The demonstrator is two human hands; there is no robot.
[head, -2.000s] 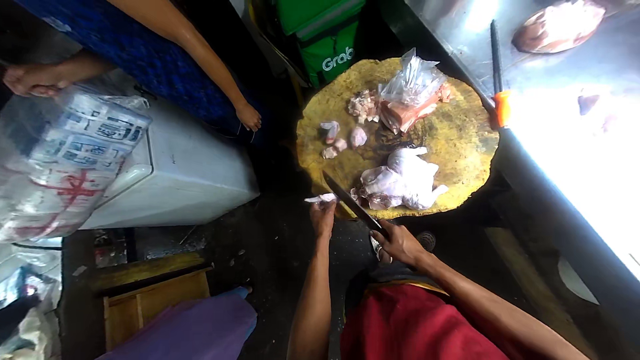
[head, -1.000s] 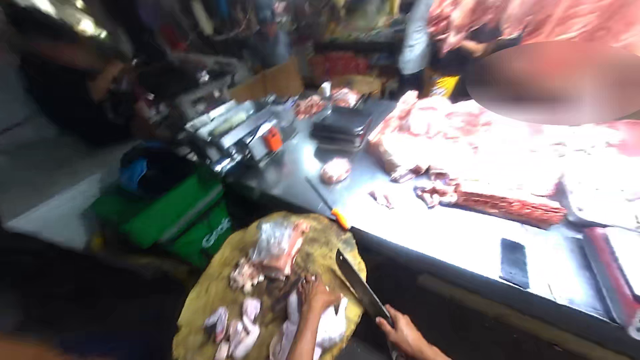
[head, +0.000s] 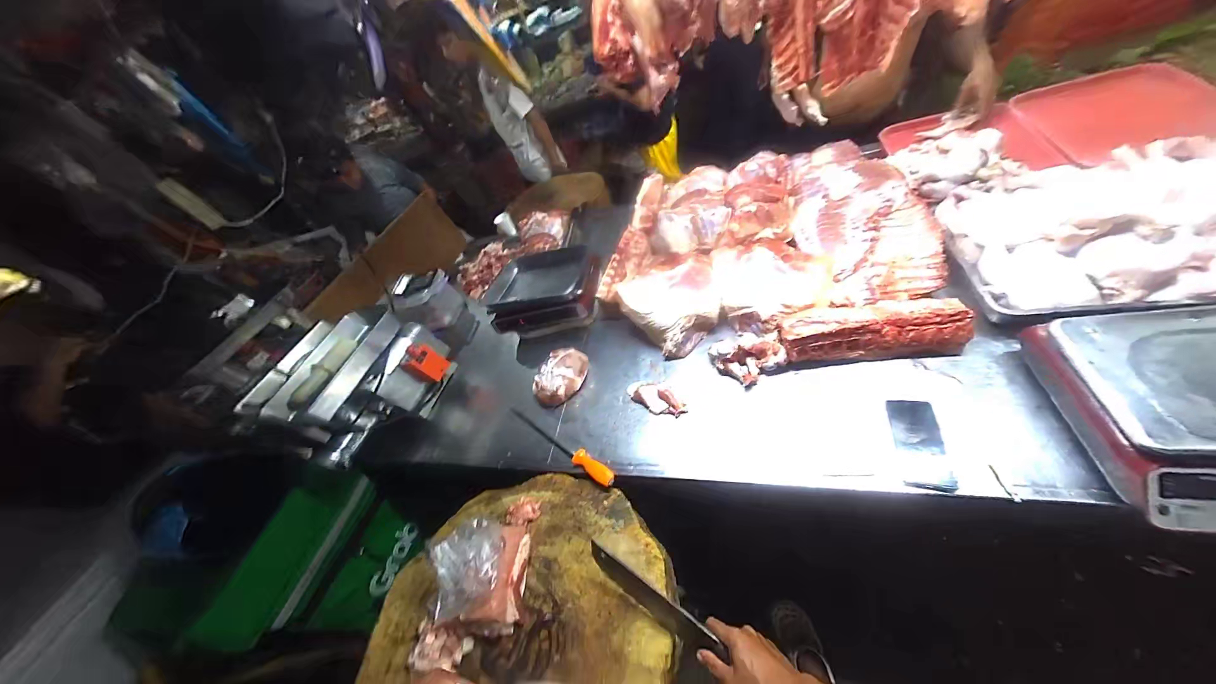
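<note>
My right hand (head: 755,655) grips the handle of a long dark-bladed knife (head: 651,594) at the bottom edge of the view. The blade lies over the right part of a round wooden chopping block (head: 608,636), pointing up and left. On the block's left side is a slab of raw meat (head: 508,579) with a clear plastic bag (head: 467,565) against it, and smaller meat pieces (head: 439,648) lie below. My left hand is out of the frame. Beyond the block, a sharpening steel with an orange handle (head: 594,467) rests at the metal counter's edge.
The metal counter (head: 788,427) holds pork cuts (head: 760,247), a phone (head: 914,427), a weighing scale (head: 1140,380) and a black scale (head: 543,285). Meat hangs (head: 855,57) above. A green delivery bag (head: 285,560) stands left of the block. People are farther back.
The view has swung up and right over the counter. My left hand, on the chicken on the block a second ago, has left the frame. The knife stays in my right hand.
</note>
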